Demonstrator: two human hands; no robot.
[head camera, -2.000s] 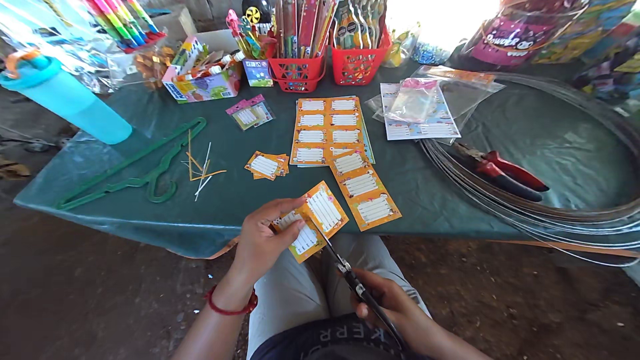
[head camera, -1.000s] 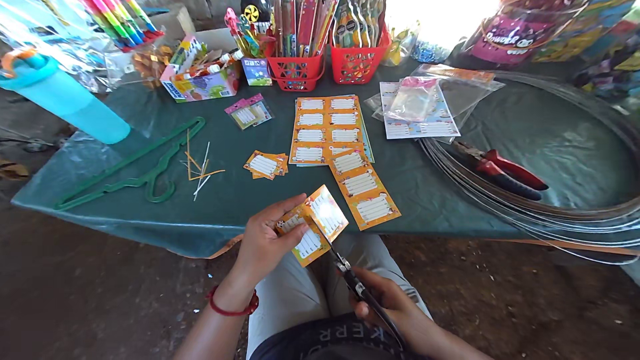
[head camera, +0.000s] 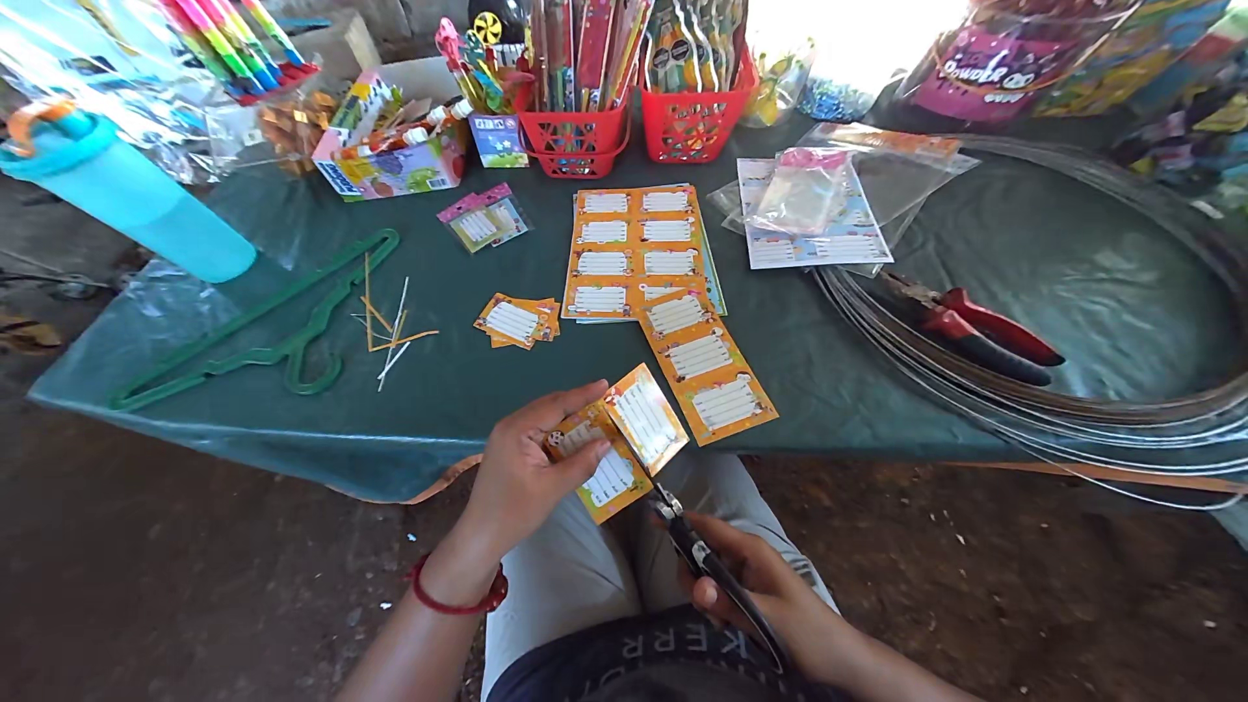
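My left hand pinches an orange-bordered piece of label sheet between thumb and fingers, over my lap. My right hand grips black-handled scissors, whose blades meet the lower edge of the piece between two labels. The right-hand label tilts up and catches the light. Behind my hands, a strip of three labels overlaps a stack of orange label sheets. A small pile of cut labels lies to the left of the stack.
A green hanger, thin trimmed strips and a blue bottle are at left. Red baskets and a cardboard box stand behind. At right lie plastic-wrapped sheets, red-handled pliers and a wire coil.
The right-hand label has tilted away from the rest of the piece as the scissors cut between them. Both hands stay over my lap, with the scissors a little lower.
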